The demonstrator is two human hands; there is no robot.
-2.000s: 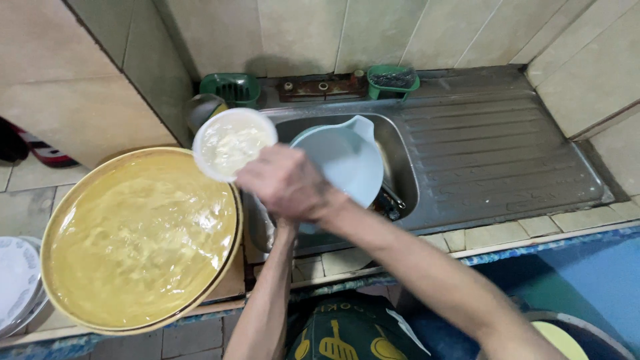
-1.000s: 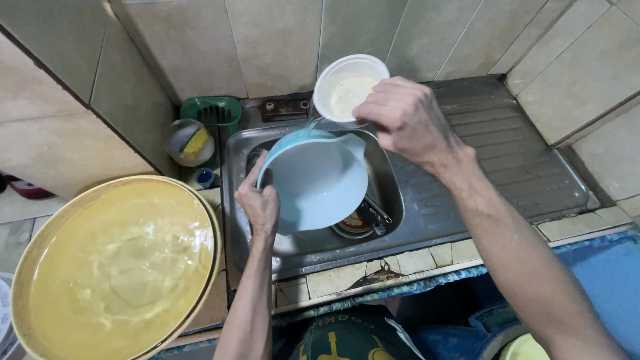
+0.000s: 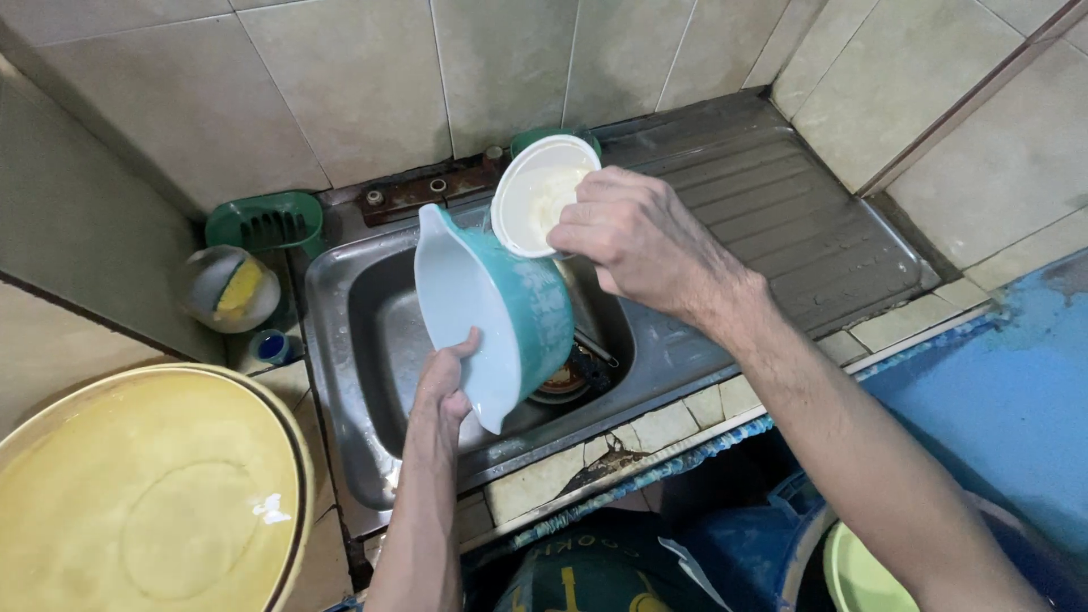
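My left hand (image 3: 446, 374) grips the rim of a glass mixing bowl (image 3: 489, 314), white inside and turquoise with a pale pattern outside. The bowl is tilted on its side above the left part of the steel sink (image 3: 370, 340). In my right hand (image 3: 625, 229) is a small white plastic tub (image 3: 544, 195), tipped over the bowl's turquoise outer wall, with water running from it. Below, dishes and a black-handled utensil (image 3: 588, 365) lie in the sink, partly hidden by the bowl.
A large yellow basin (image 3: 178, 510) of water stands at left. Near it are a green soap dish (image 3: 265, 223), a clear container with a yellow sponge (image 3: 238, 289) and a small blue-lined cup (image 3: 272, 347). The ribbed drainboard (image 3: 790, 212) lies right; a light green container (image 3: 863, 569) is below the counter.
The bowl has been turned from facing up onto its side, showing its turquoise outside. The tub, over the yellow basin's edge two seconds ago, is now above the bowl.
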